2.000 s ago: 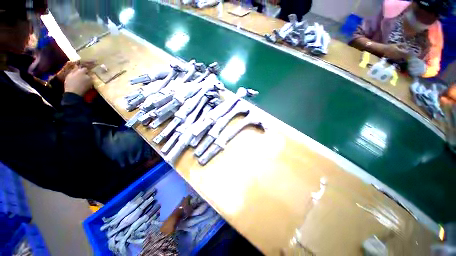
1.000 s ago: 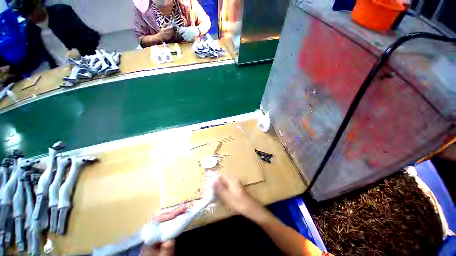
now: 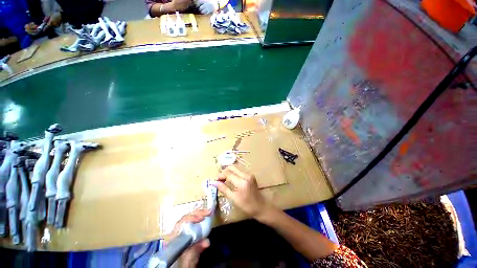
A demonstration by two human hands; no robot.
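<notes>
My left hand (image 3: 189, 234) is closed around a pale grey moulded limb (image 3: 197, 228) low in the centre, its darker straight end towards the bottom edge. My right hand (image 3: 241, 189) has its fingertips at the narrow toed end of the limb; whether they pinch a small part cannot be told. Just beyond the fingers is a small white dish (image 3: 227, 158) with thin pale sticks beside it, on a cardboard mat (image 3: 264, 170). A small pile of black parts (image 3: 287, 155) lies to the right.
A row of grey limbs (image 3: 37, 183) lies at left. A white bottle (image 3: 291, 119) stands by the paint-stained metal cabinet (image 3: 361, 104). A green belt (image 3: 157, 84) runs behind the bench. A bin of brown parts (image 3: 397, 235) is at lower right. People sit across the belt.
The view has swung from the limb row to the mat. Since one second ago, the held limb has tilted more upright, and my right fingers have shifted at its toed end.
</notes>
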